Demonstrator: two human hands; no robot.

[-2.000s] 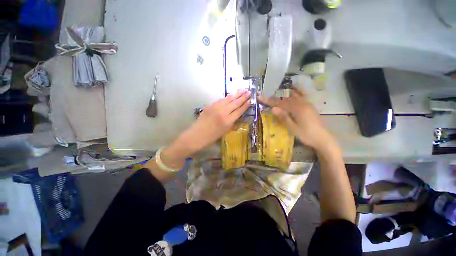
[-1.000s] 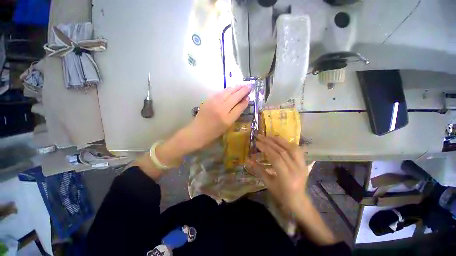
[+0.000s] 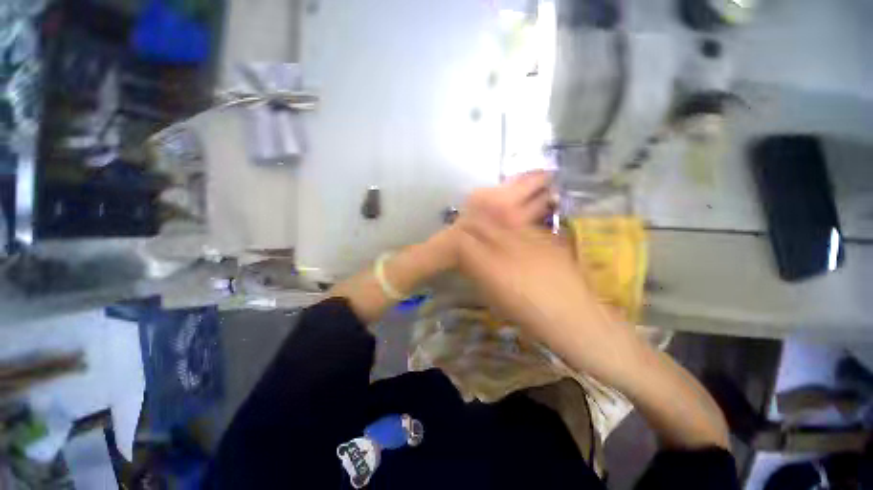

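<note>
My left hand [image 3: 503, 203] is at the needle area [image 3: 555, 196] of the sewing machine, fingertips beside the shiny metal parts. My right hand [image 3: 498, 249] crosses over to the left and overlaps my left hand and wrist. Both hands are blurred, and whatever their fingers hold is hidden. The right yellow pad [image 3: 613, 263] shows at the table edge; the left one is covered by my right hand and forearm.
A dark-handled awl [image 3: 371, 202] lies on the pale table left of my hands. A black smartphone [image 3: 797, 206] lies to the right. A tied bundle of pieces [image 3: 276, 129] lies at the far left. A cream apron [image 3: 479, 349] hangs over my lap.
My right hand has moved from the front of the yellow pads, up and left, onto my left hand. My left hand stays near the needle. The view has swung left.
</note>
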